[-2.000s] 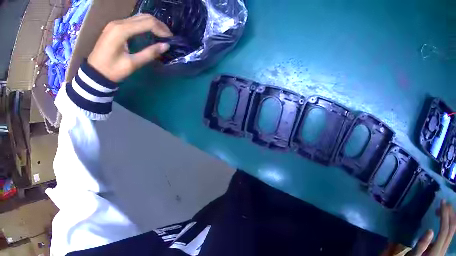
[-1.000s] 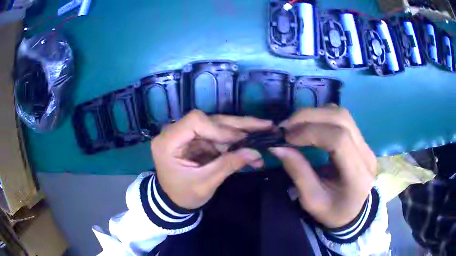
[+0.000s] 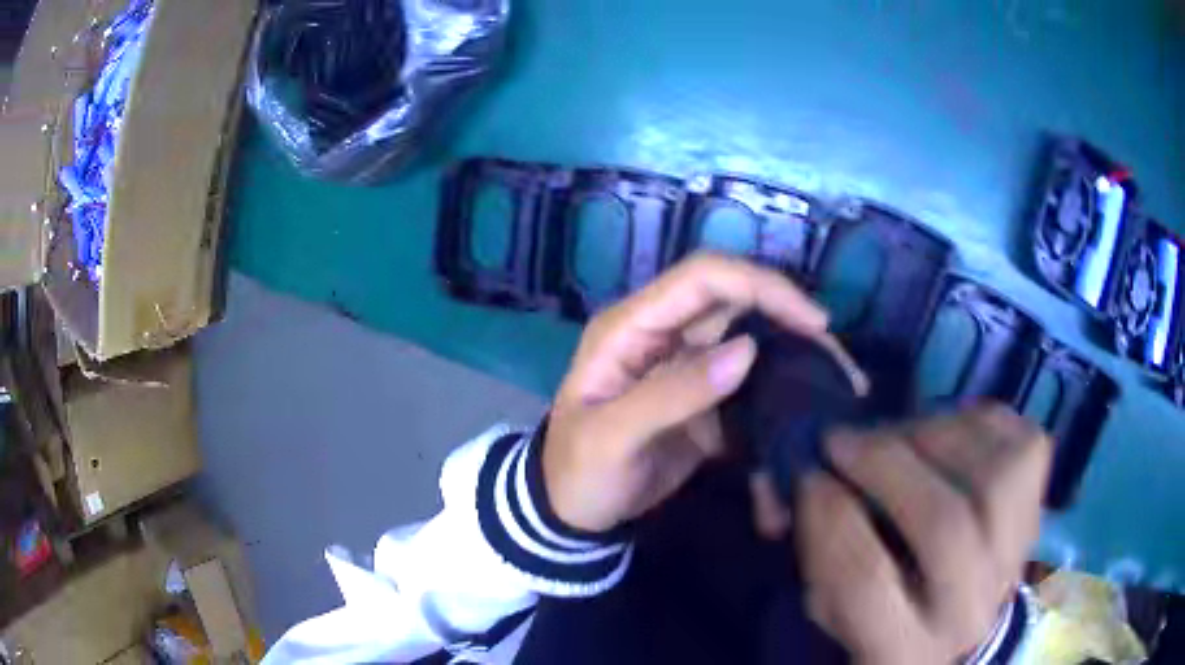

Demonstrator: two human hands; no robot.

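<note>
My left hand and my right hand meet low in front of me, both on a small dark part. The part is blurred against my dark clothing; it looks like several black oval inserts stacked, but I cannot tell for sure. Black rectangular housings with oval openings lie in a curved row on the green mat, behind my hands. My hands hide part of the middle of the row.
A clear plastic bag of black parts lies at the upper left. Left of it stands a brown carton of blue cells. Housings with cells and brackets lie at the right. A yellowish bag is at the lower right.
Two seconds ago my left hand was at the bag and my right at the lower right; they have come together around the dark part. The view has swung right and back left.
</note>
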